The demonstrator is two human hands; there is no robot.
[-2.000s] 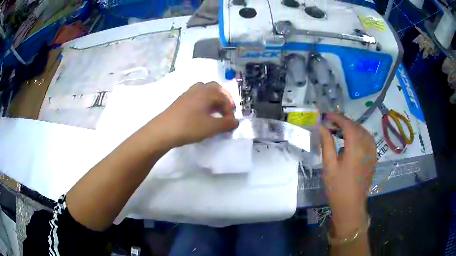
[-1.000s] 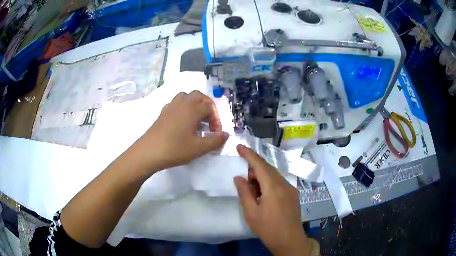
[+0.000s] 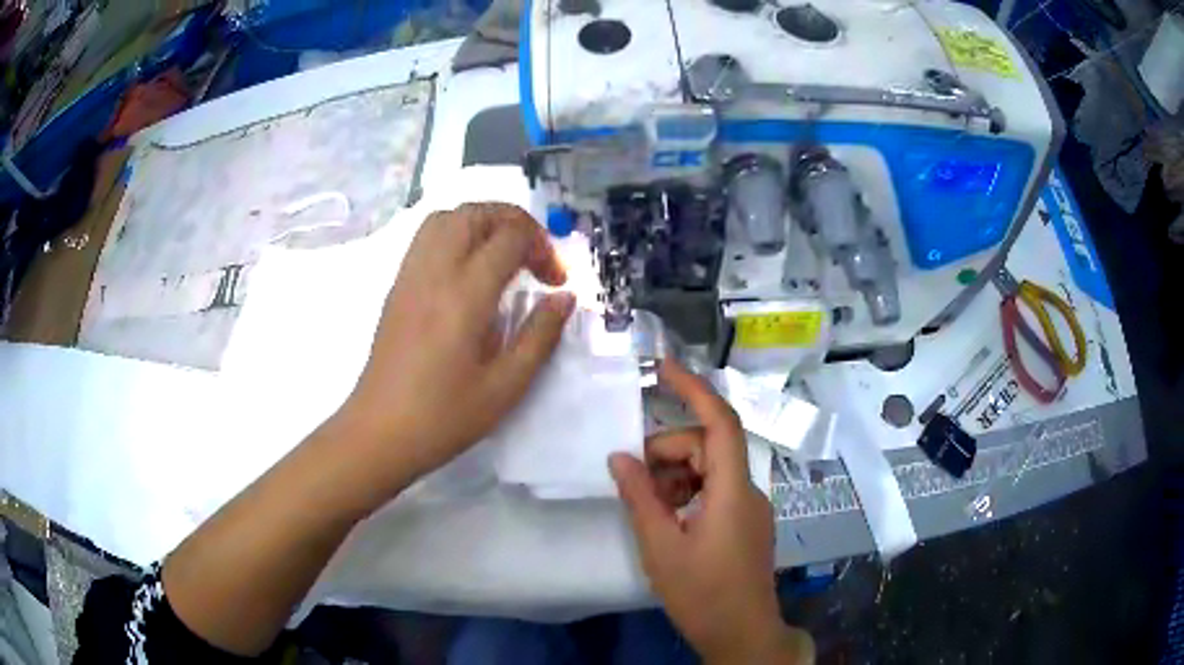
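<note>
White fabric panels (image 3: 558, 429) lie over the table and its front edge, with one edge at the needle area (image 3: 616, 292) of the overlock machine (image 3: 831, 117). My left hand (image 3: 455, 312) rests on the fabric just left of the needle, fingers bent, thumb and forefinger at the fabric. My right hand (image 3: 701, 520) holds the right edge of the upper fabric layer between thumb and fingers, in front of the presser foot. White tape (image 3: 873, 487) runs right of my right hand and hangs over the table's front edge. The fabric under my fingers is partly hidden.
Scissors (image 3: 1043, 340) with red and yellow handles lie right of the machine. A small black label stack (image 3: 948, 446) lies near them. A measuring scale (image 3: 1052, 442) runs along the front edge. A greyish pattern sheet (image 3: 279, 221) lies at the left.
My right hand first left the tape at the right and came to the fabric below the needle. Since then, the upper layer has been turned and lies closer to the presser foot.
</note>
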